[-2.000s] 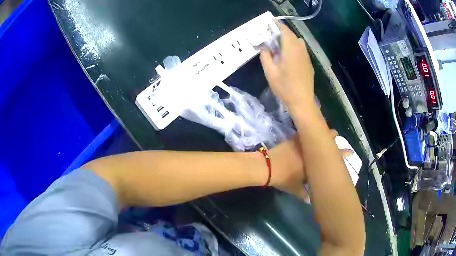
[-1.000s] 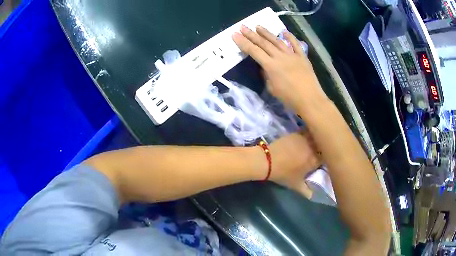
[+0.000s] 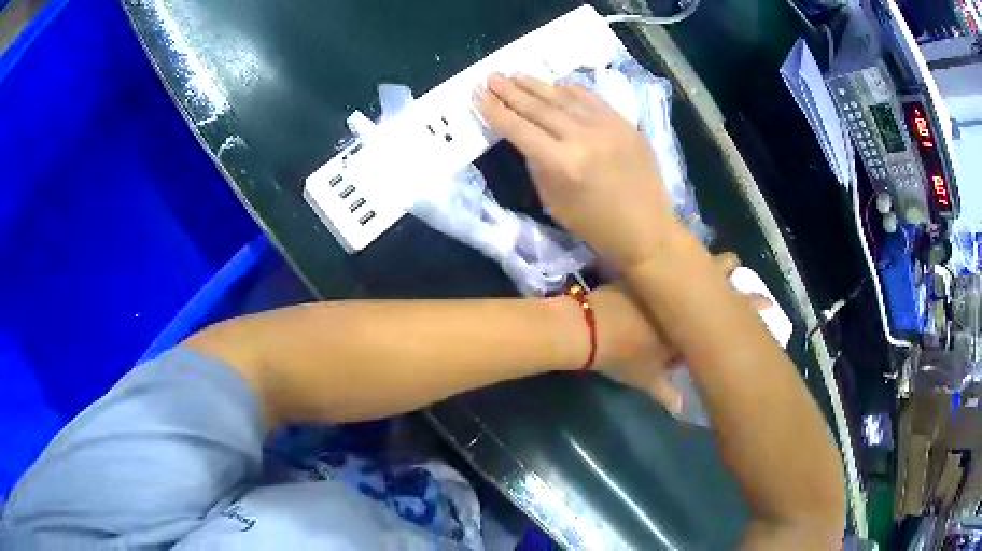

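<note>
A long white test power strip (image 3: 355,205) lies on the green bench, with USB slots at its near end. White blocks on it are overexposed and merge with it. Bagged white cord (image 3: 490,226) hangs from its near part, and another clear bag (image 3: 646,97) lies at its far end. My right hand (image 3: 587,156) lies palm down over the strip, fingertips on a white face; its thumb and palm are hidden. My left hand (image 3: 635,334), under my crossed right forearm, holds a white socket unit (image 3: 767,307), partly hidden, with crinkled plastic by the thumb.
A blue bin (image 3: 108,194) stands below the bench's left edge. On the right are white papers (image 3: 813,108), a grey meter (image 3: 878,129) with red digits, and a thin dark lead (image 3: 835,312). A white supply cable (image 3: 657,18) leaves the strip's far end.
My right hand has left the strip's far end and moved along it towards the USB end. A clear bag now shows at the far end. My left hand stays low at the right with the unit.
</note>
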